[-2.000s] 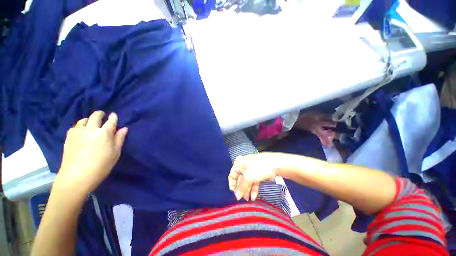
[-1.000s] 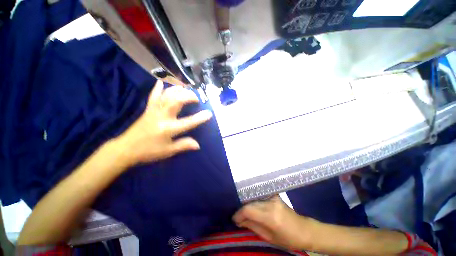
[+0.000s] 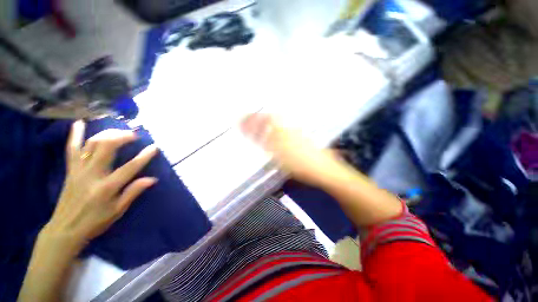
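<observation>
The navy cloth (image 3: 159,218) lies on the white machine table at the left, its lower edge near the table's front edge. My left hand (image 3: 103,174) rests flat on it just in front of the needle area, fingers spread, with a ring on one finger. The sewing machine head (image 3: 97,85) is blurred at the upper left, with a blue knob (image 3: 125,108) beside the needle area. The needle itself cannot be made out. My right hand (image 3: 258,128) is blurred over the white table, off the cloth; its fingers and anything in them cannot be told.
The white table (image 3: 206,171) has a dark seam line and a ruler strip along its front edge. Small black tags (image 3: 221,29) lie in a pile at the back. Navy and light-blue cut cloth (image 3: 425,124) is heaped below the table at the right.
The view has turned right. My right hand has left the cloth's lower edge and moved up over the table. My left hand stays on the cloth near the needle area.
</observation>
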